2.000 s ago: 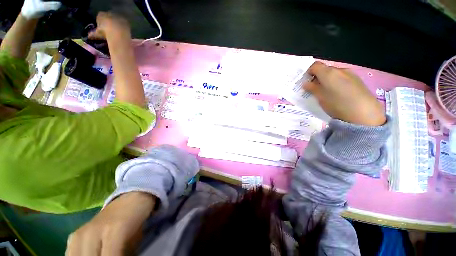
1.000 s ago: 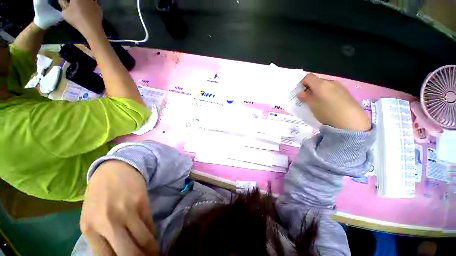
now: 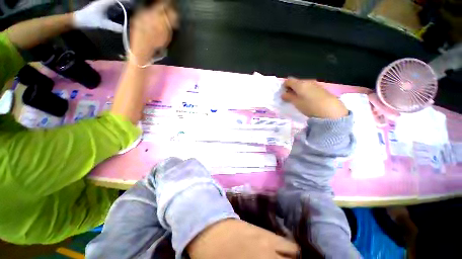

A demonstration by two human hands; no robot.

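Observation:
My right hand [image 3: 311, 98] is over the bench at centre right, its fingers and thumb closed on a white label strip [image 3: 286, 107]. The strip's print cannot be read. My left hand [image 3: 240, 243] is at the bottom edge, partly cut off and blurred, beside dark hair. Its fingertips are unclear and no held thing can be made out. Several loose white strips [image 3: 228, 163] lie flat in front of me.
A neighbour in a green top [image 3: 55, 167] works at left with a white glove [image 3: 96, 16]. Black cylinders [image 3: 44, 99] lie near them. The dark conveyor belt [image 3: 283, 45] runs beyond the pink bench [image 3: 324, 189]. A label stack [image 3: 367, 152] and pink fan [image 3: 407, 85] are at right.
The view has shifted, and the fan and label stack appear further left. My left hand has moved rightward along the bottom. My right hand still holds the strip. The neighbour's bare hand has moved.

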